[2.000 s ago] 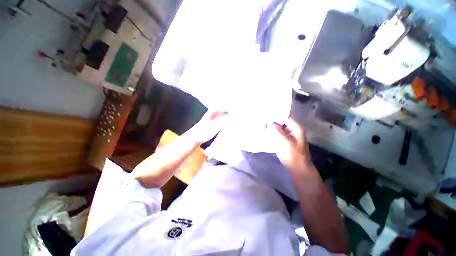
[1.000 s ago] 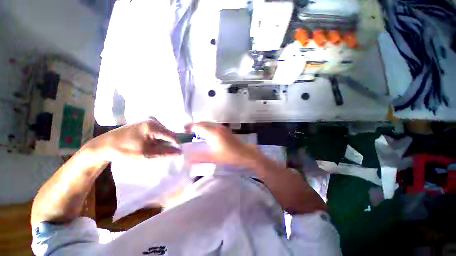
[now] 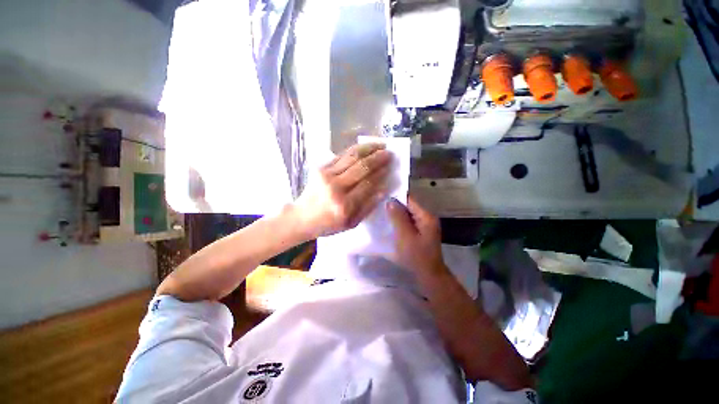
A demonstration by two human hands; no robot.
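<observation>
A white cut piece (image 3: pixel 400 170) lies at the front of the overlock machine, its far edge just short of the presser foot area (image 3: pixel 404 120). My left hand (image 3: pixel 347 188) lies on top of it, fingers together and pointing at the foot. My right hand (image 3: pixel 416 237) holds the piece's right side near the table's front edge, thumb on top; its other fingers are mostly hidden. The rest of the piece hangs towards my lap. The shiny cloth plate (image 3: pixel 359 71) is beyond my left hand.
A glaring stack of white panels (image 3: pixel 221 118) lies left of the machine. Orange tension knobs (image 3: pixel 540 76) are on the machine front. A dark slim tool (image 3: pixel 586 158) lies right of the needle. Fabric scraps (image 3: pixel 599 272) lie on green below the table edge. A second machine (image 3: pixel 126 181) is far left.
Both hands have moved forward from near my lap, bringing the white piece up to the machine's foot. My left hand now lies flat on it. The view has turned towards the machine.
</observation>
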